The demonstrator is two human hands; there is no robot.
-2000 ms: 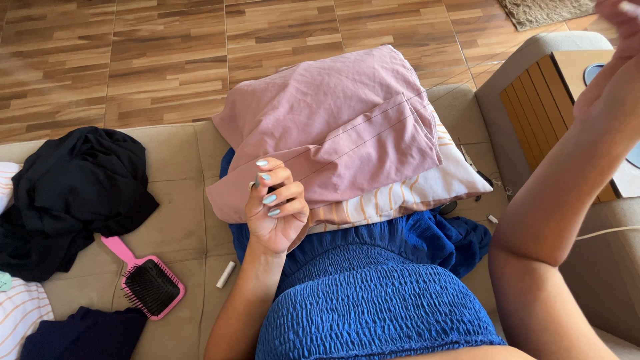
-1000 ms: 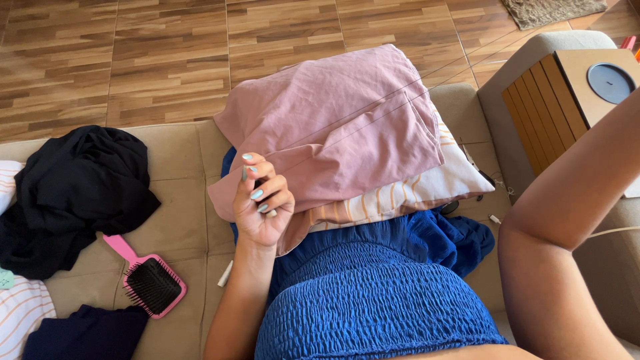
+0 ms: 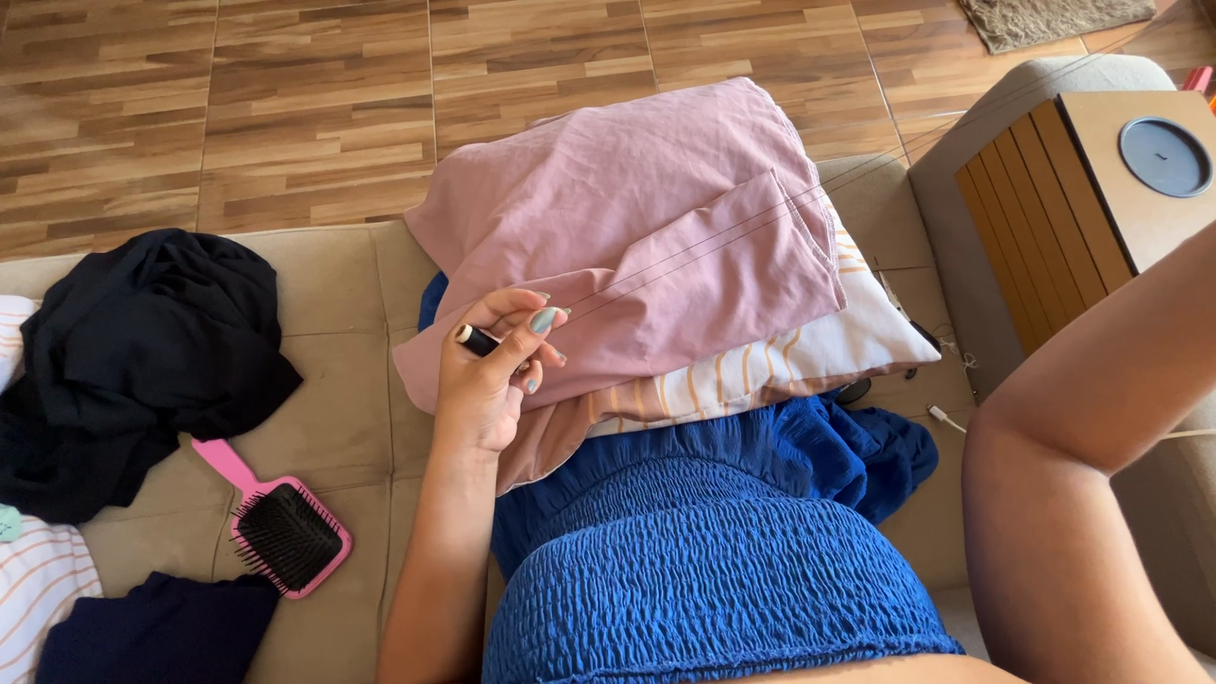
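Observation:
My left hand (image 3: 508, 366) is closed around a small spool of dark thread (image 3: 476, 340), raised over the near left edge of a folded pink cloth (image 3: 627, 218). Two fine dark strands of thread (image 3: 708, 242) run from my fingers across the cloth and out at the upper right. The pink cloth rests on a striped white and orange pillow (image 3: 750, 375) on my lap. My right arm reaches up and out past the right edge, so the right hand is hidden from view.
A pink paddle hairbrush (image 3: 290, 537), a black garment (image 3: 157, 351) and a navy cloth (image 3: 161, 632) lie on the beige sofa (image 3: 332, 380) at left. At right, a wooden armrest tray (image 3: 1092, 190) holds a round dark disc (image 3: 1165, 157). A white cable end (image 3: 940, 415) lies near my right elbow.
My right hand, partly visible at the upper right two seconds ago, has gone out of view. My left hand has turned, and the spool in it now shows plainly.

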